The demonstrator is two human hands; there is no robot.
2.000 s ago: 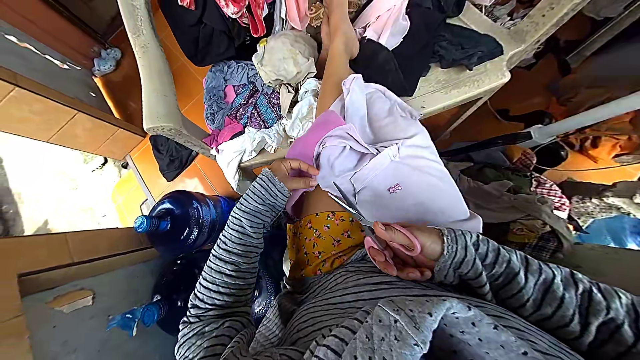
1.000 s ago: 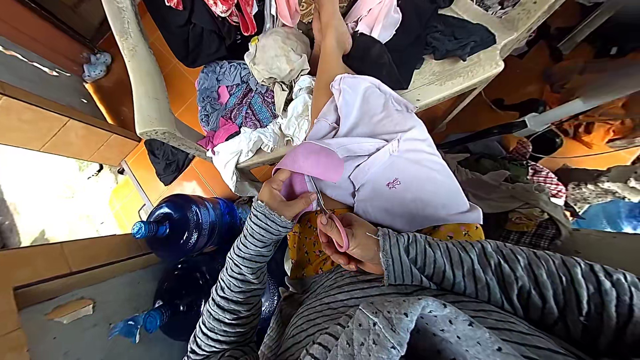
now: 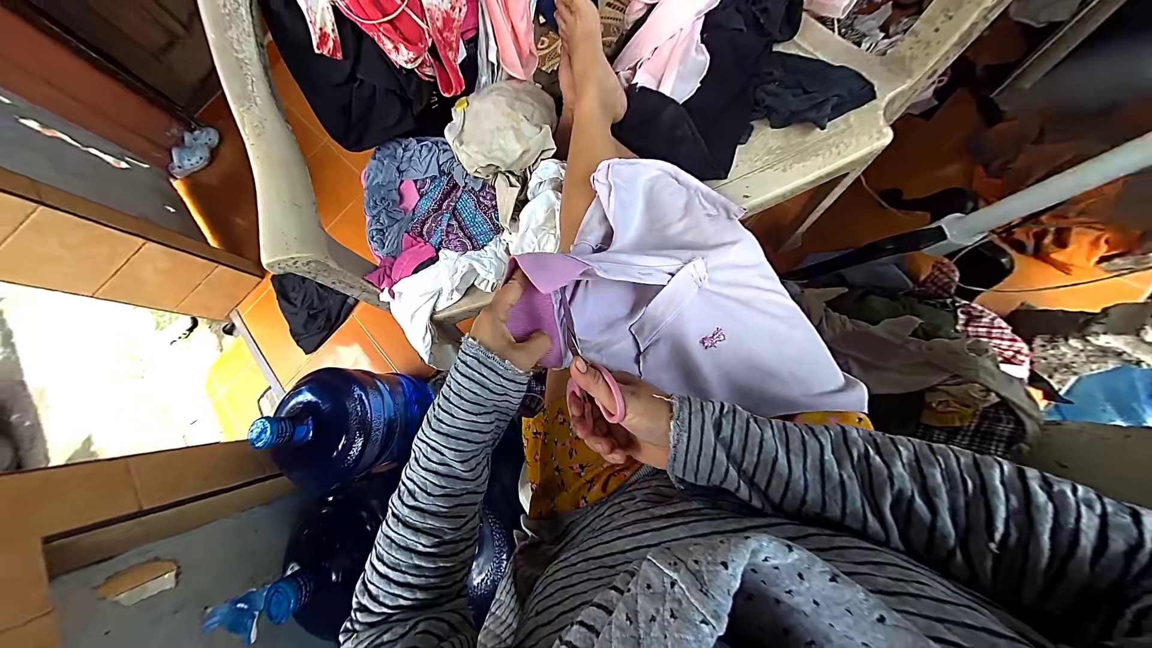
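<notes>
A pale lilac shirt (image 3: 720, 306) with a small embroidered emblem lies over my lap and leg. My left hand (image 3: 510, 328) grips its darker purple ribbed collar (image 3: 543, 315), thumb on top. In my right hand (image 3: 621, 414) is a pair of scissors with pink handles (image 3: 614, 396); fingers are through the loops. The metal blades point away from me and lie along the edge where the collar meets the pale cloth. Part of the blades is hidden by the fabric. Yellow flowered cloth (image 3: 571, 459) shows beneath my hands.
Large blue water bottles (image 3: 360, 423) lie at the left. Ahead, a worn plastic chair (image 3: 288, 207) bears heaped clothes (image 3: 441, 198) and my outstretched bare leg. A metal pole (image 3: 1044, 189) crosses at the right, above more piled clothing (image 3: 936, 360).
The scissors first lay over the shirt apart from the collar seam; now their blades are at it. The collar, folded over my left fingers a second ago, now hangs down more beside my left thumb.
</notes>
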